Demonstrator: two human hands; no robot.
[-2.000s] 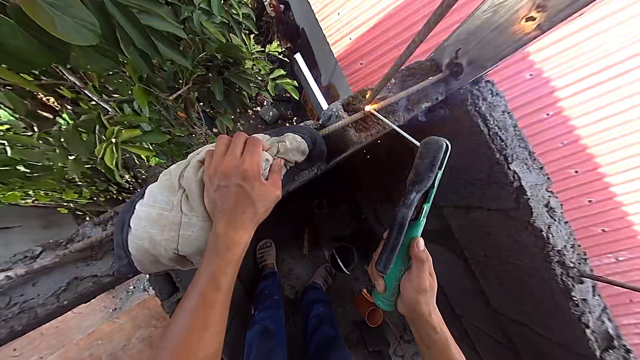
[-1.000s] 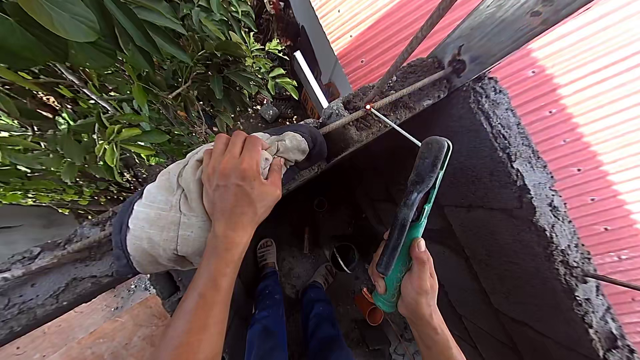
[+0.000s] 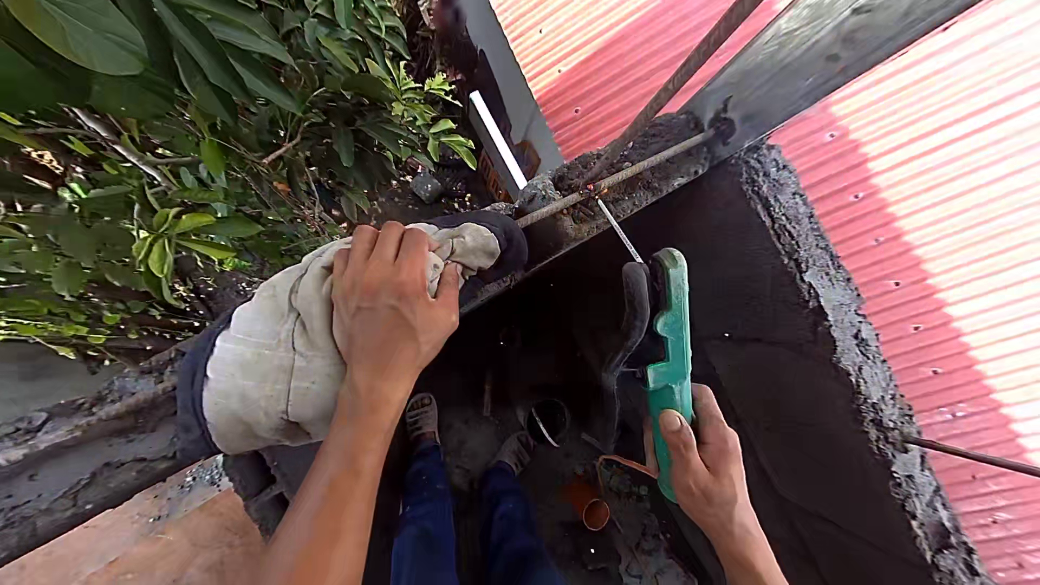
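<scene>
My right hand [image 3: 707,455] is closed around the green handle of a welding electrode holder [image 3: 673,349], turned so that its dark lever side faces left. From its upper end a thin welding electrode [image 3: 619,230] runs up and left, its tip close to a small red-glowing spot on a steel rebar [image 3: 642,166]. A second, thicker rebar [image 3: 682,73] slants up from near that spot. My left hand [image 3: 398,301] grips a folded beige cloth [image 3: 272,366] with dark edging, which lies over the wall top.
Leafy branches [image 3: 203,162] crowd the upper left. A red corrugated roof [image 3: 902,268] borders the rough mortar wall edge [image 3: 845,325] at right. Below, near my feet, are an orange pipe piece [image 3: 595,514] and a dark round container [image 3: 548,422]. One rebar [image 3: 975,457] sticks out at right.
The bright arc and sparks seen two seconds ago are gone, leaving a small red glow. The electrode holder has turned in my right hand and stands more upright. My left hand stays on the cloth.
</scene>
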